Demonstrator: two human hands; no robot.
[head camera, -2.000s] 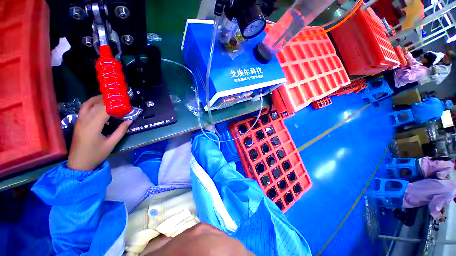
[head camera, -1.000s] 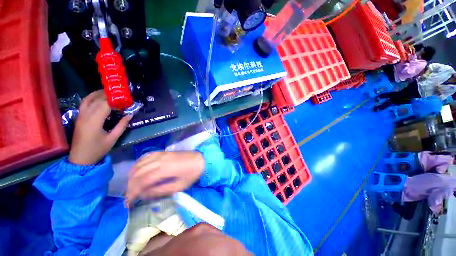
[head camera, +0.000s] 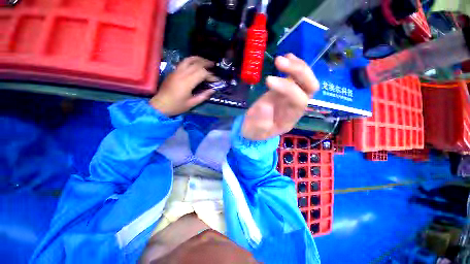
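Observation:
The toggle clamp's red ribbed grip (head camera: 254, 49) stands over the black test fixture (head camera: 229, 98). My left hand (head camera: 188, 86) is at the fixture's left front, its fingertips around a small shiny round piece (head camera: 217, 85), likely a watch case. My right hand (head camera: 282, 98) is raised just right of the red grip, palm showing and fingers curled apart. I see nothing in it, and it does not touch the grip.
A large red tray (head camera: 77, 44) lies on the bench at left. The blue box (head camera: 342, 87) stands right of the fixture, with a blurred clear cylinder (head camera: 422, 59) above it. A red tray of dark discs (head camera: 323, 180) sits lower right. Red tray stacks (head camera: 394, 116) are beyond.
The view has swung, so the bench things sit further right. My right hand has risen from my lap to beside the clamp grip. My left hand stays at the fixture.

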